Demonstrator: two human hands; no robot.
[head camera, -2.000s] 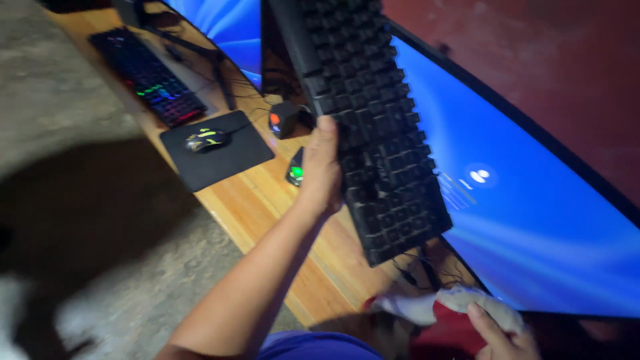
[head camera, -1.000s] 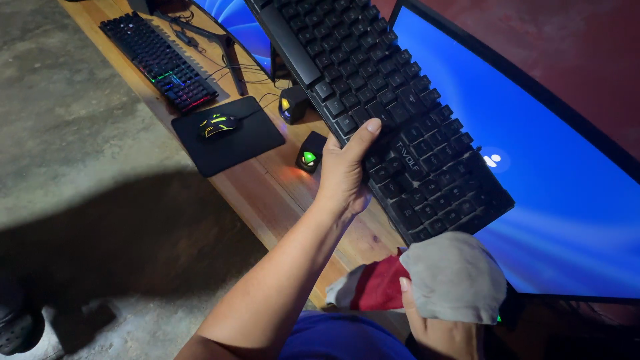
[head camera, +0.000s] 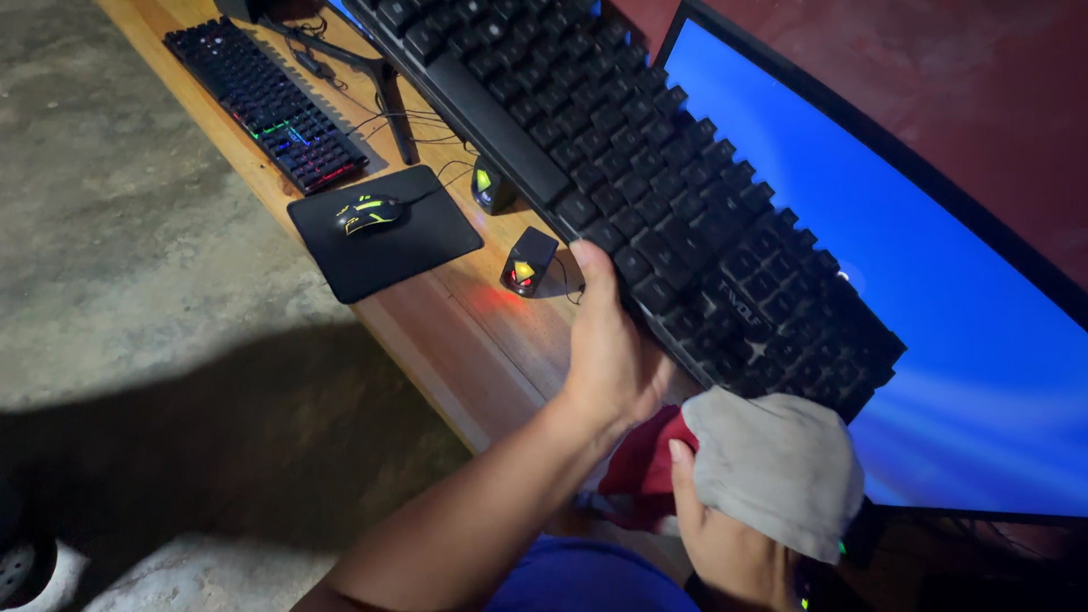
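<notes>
A black T-Wolf keyboard (head camera: 646, 195) is held up, tilted, above the wooden desk, in front of a large monitor. My left hand (head camera: 608, 348) grips its near long edge, thumb on the edge by the keys, the other fingers hidden beneath. A grey and red cloth (head camera: 773, 472) is in my right hand (head camera: 731, 544), its grey part draped over the fingers. The cloth is at the keyboard's near right end, by the number pad; whether it touches the keys I cannot tell.
On the wooden desk (head camera: 476, 365) lie a second, lit keyboard (head camera: 272, 110) and a lit mouse (head camera: 371, 212) on a black mouse pad (head camera: 408, 255). Two small lit speakers (head camera: 529, 259) (head camera: 491, 185) and cables stand near. The monitor (head camera: 918, 280) shows a blue screen before a red wall.
My right hand has brought the cloth up from below the keyboard to its number-pad end. My left hand keeps its hold on the keyboard.
</notes>
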